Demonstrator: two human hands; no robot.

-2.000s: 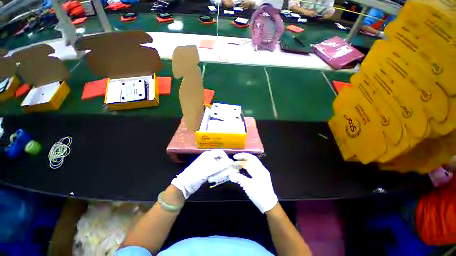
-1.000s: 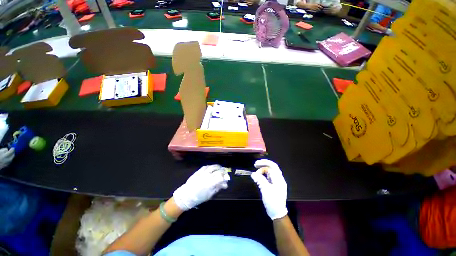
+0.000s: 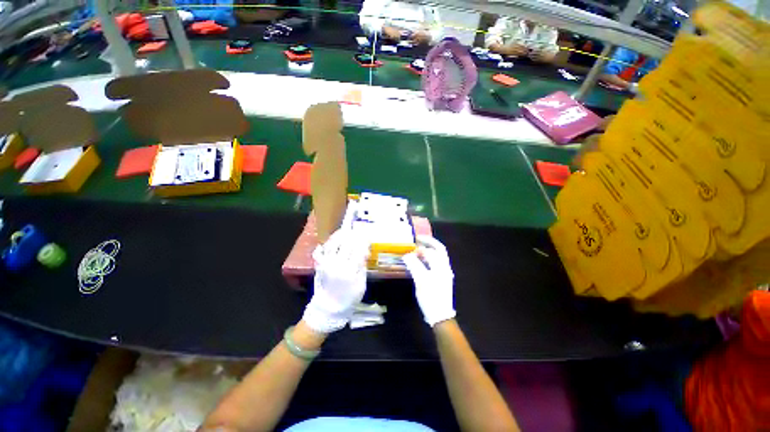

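Observation:
A yellow gift box (image 3: 393, 250) stands on the pink platform (image 3: 301, 257), with its tall brown lid (image 3: 329, 177) upright at the left. A white insert with black spots (image 3: 386, 211) shows inside. My gloved left hand (image 3: 339, 283) is at the box's front left corner and covers part of it. My gloved right hand (image 3: 433, 281) has its fingertips at the front right corner. Whether either hand grips the box or something small is hidden. A small white packet (image 3: 368, 315) lies on the black bench in front of the platform, beside my left hand.
Packed yellow boxes (image 3: 196, 189) with raised brown lids stand at left. Pale loops (image 3: 99, 266) and a blue-green dispenser (image 3: 27, 248) lie on the bench at left. A large fanned pile of yellow cartons (image 3: 667, 194) rises at right. People's hands show beyond the belt.
Both hands have moved forward from in front of the platform to the box's front corners. The small item between my fingertips is no longer visible there; a white packet now shows on the bench.

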